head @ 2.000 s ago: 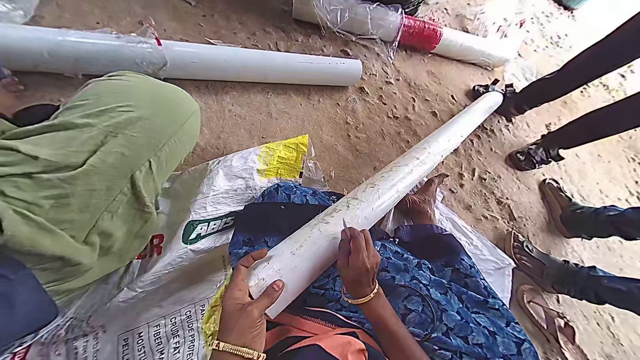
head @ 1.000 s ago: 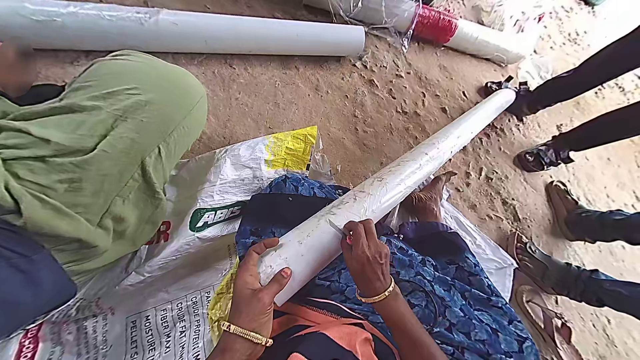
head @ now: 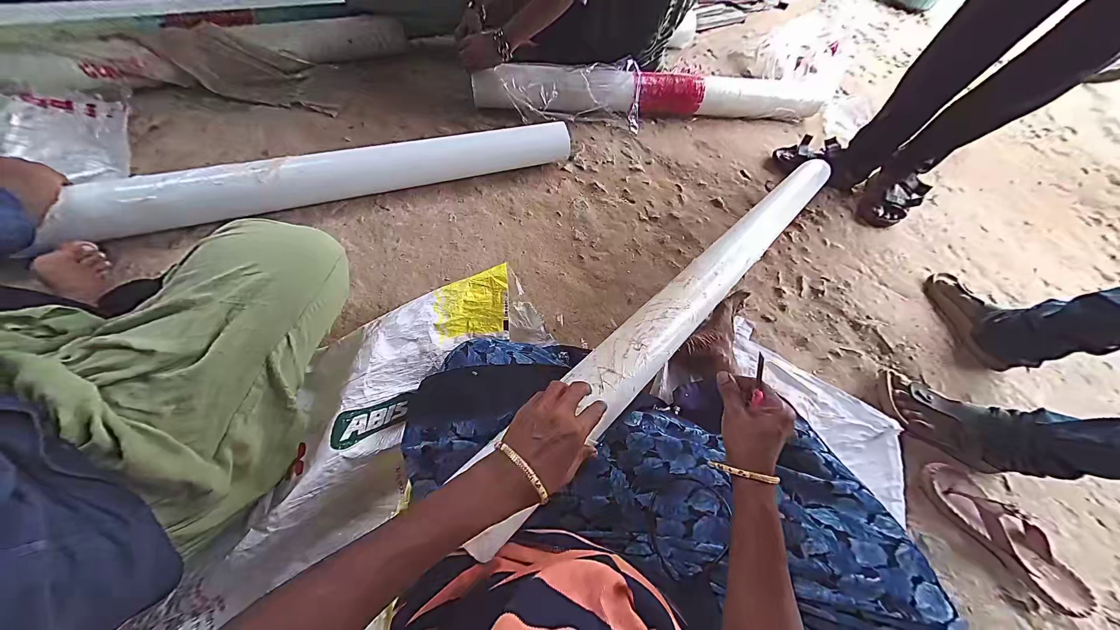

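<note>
A long white pipe [head: 665, 324] lies slantwise across my lap, its far end on the sandy ground near a person's sandals. Brownish marks and scratches show along its upper face. My left hand [head: 551, 429] rests over the near part of the pipe, fingers curled on its top. To the right of the pipe and apart from it, my right hand [head: 757, 420] is raised, closed around a small thin tool [head: 759, 372] with a dark tip and a bit of red; its exact kind cannot be told. Blue patterned cloth [head: 665, 481] covers my lap beneath the pipe.
A printed white sack [head: 376, 394] lies under my left side. Beside me sits a person in green cloth [head: 262, 350]. Another white pipe [head: 394, 166] and a plastic-wrapped one [head: 735, 94] lie beyond. People stand at right, near a loose flip-flop [head: 1006, 534].
My left hand has moved from the pipe's near end to farther up on it. My right hand has come off the pipe to the right, still holding the small tool. The view has shifted.
</note>
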